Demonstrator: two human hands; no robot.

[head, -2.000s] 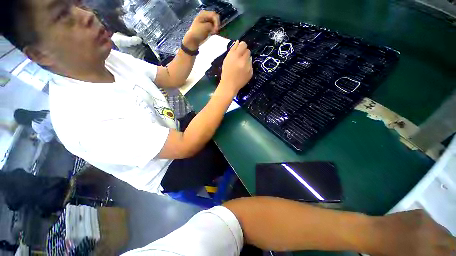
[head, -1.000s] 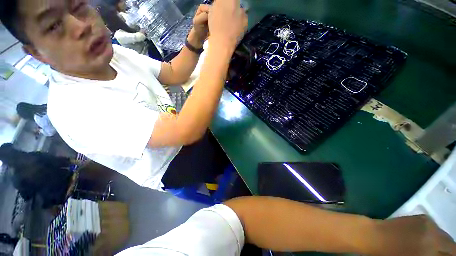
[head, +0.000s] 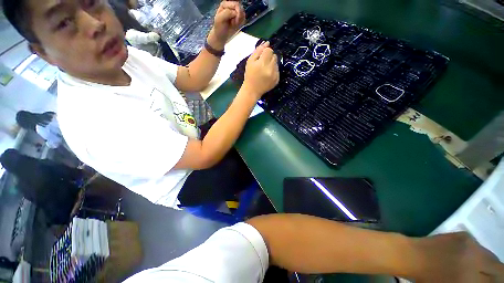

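My left hand (head: 461,258) is at the lower right, blurred. Its fingers run to the picture's edge, so I cannot see whether it holds anything. My bare forearm and white sleeve cross the bottom of the view. The hand is in front of a white foam tray (head: 478,213) with shallow pockets, cut off by the right edge. A smartphone (head: 331,207), a black glossy slab with a bright light streak, lies flat on the green bench just beyond my forearm. My right hand is not in view.
A seated person in a white T-shirt (head: 119,132) is at the left, both hands raised over the bench. A large black blister tray (head: 348,110) holds thin pale rings (head: 390,93). White paper (head: 235,55) lies beside it. Worn tape (head: 428,130) marks the bench (head: 265,157).
The neighbouring person raised the nearer hand, then lowered it again, and now faces more towards me. The view has shifted slightly. My left arm has hardly moved.
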